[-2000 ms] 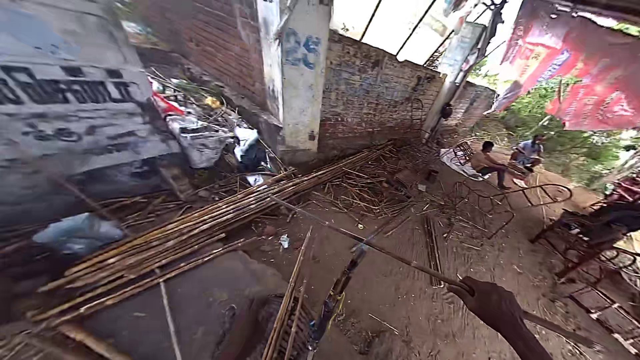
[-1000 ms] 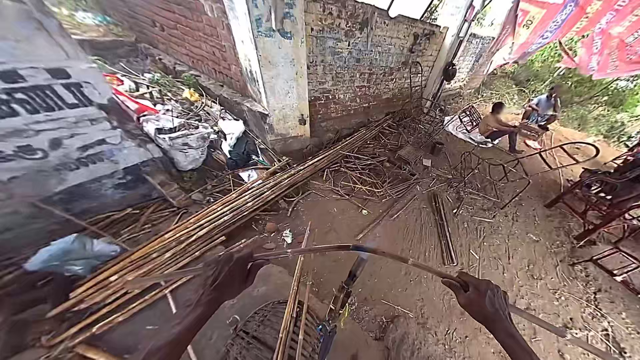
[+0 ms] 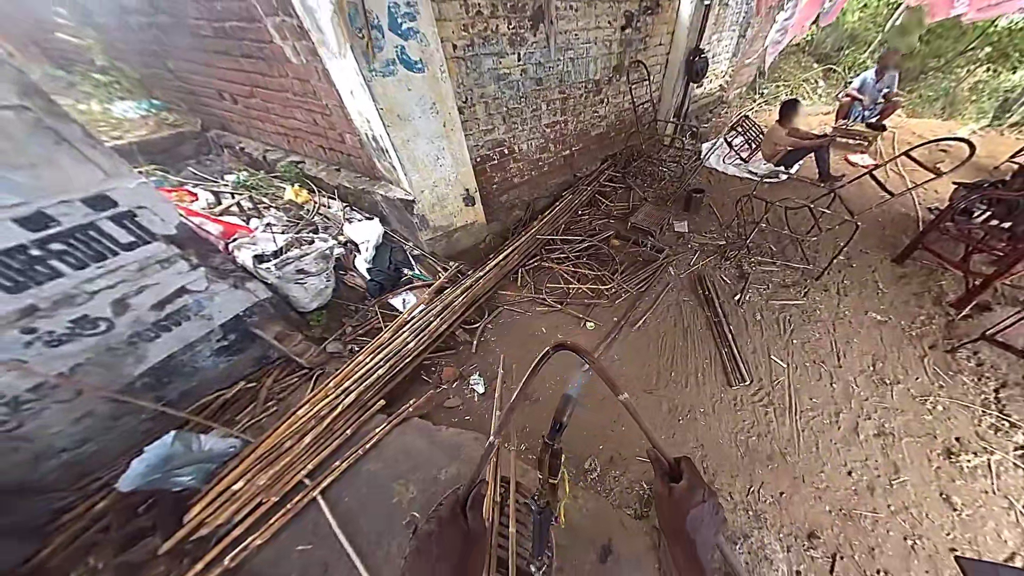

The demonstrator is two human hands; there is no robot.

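Note:
A cane rod (image 3: 564,347) is bent into a narrow arch in front of me. My left hand (image 3: 450,524) grips its left leg low at the bottom of the view, and my right hand (image 3: 686,504) is closed around the right leg. Between the two hands stands a gas torch (image 3: 552,456), tilted upright, with a faint bluish flame at its nozzle just under the arch. Thin canes (image 3: 498,456) and a slatted rack (image 3: 524,524) are beside and below the torch.
A long bundle of canes (image 3: 400,332) runs diagonally at the left, with cane scraps (image 3: 584,264) beyond it. Short rods (image 3: 722,332) lie on the ground. Bent cane frames (image 3: 800,212) and dark red furniture (image 3: 988,232) stand right. Two people sit at the back right.
The cane, a shallow curve one second ago, is now a tight arch. My hands have come closer together and lower. Two seconds ago it looked nearly straight, with only my right hand visible on it.

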